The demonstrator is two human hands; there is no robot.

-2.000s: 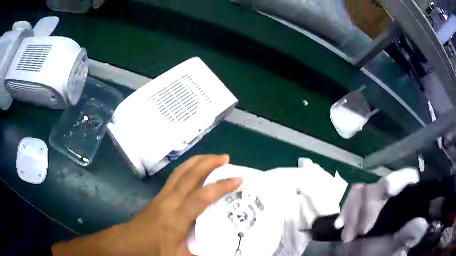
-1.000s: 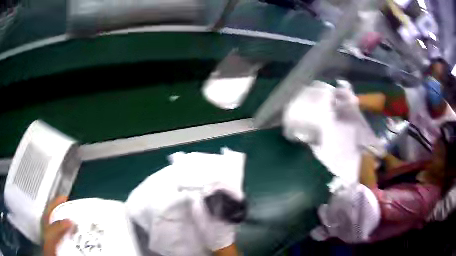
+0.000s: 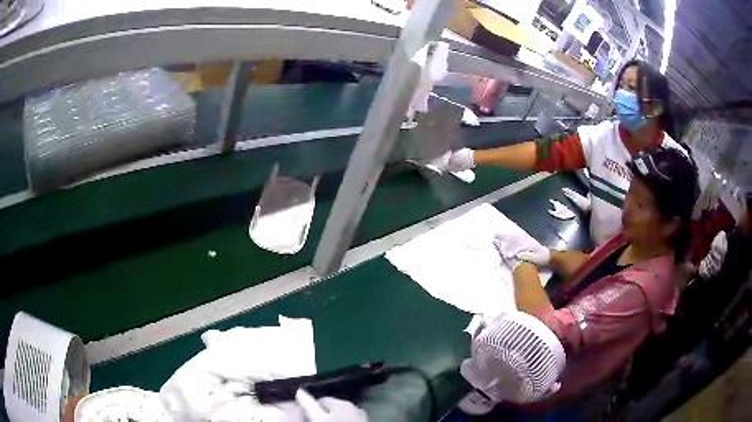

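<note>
A white base part with a round centre [image 3: 124, 410] is cut off by the bottom edge at the left. A few bare fingertips of my left hand [image 3: 72, 405] show at its left rim; the rest is hidden or out of the picture. My gloved right hand [image 3: 326, 410], cut off by the bottom edge, is around the black electric screwdriver [image 3: 330, 382]. The screwdriver lies nearly level, its tip pointing left, over a crumpled white cloth [image 3: 264, 350]. A white vented housing [image 3: 35, 367] stands at the far left.
A white two-pronged piece [image 3: 282, 221] lies on the green conveyor [image 3: 165, 227]. A metal post [image 3: 375, 140] rises from the bench's edge. At right, a seated person [image 3: 610, 305] has gloved hands on a white sheet [image 3: 449, 260], near a fan grille unit [image 3: 519, 354]. A masked person reaches over the belt.
The view has swung right and up, so the vented housing and base part now sit far left. The screw tray and small cover plate have left the picture. The neighbour's white sheet now lies flat.
</note>
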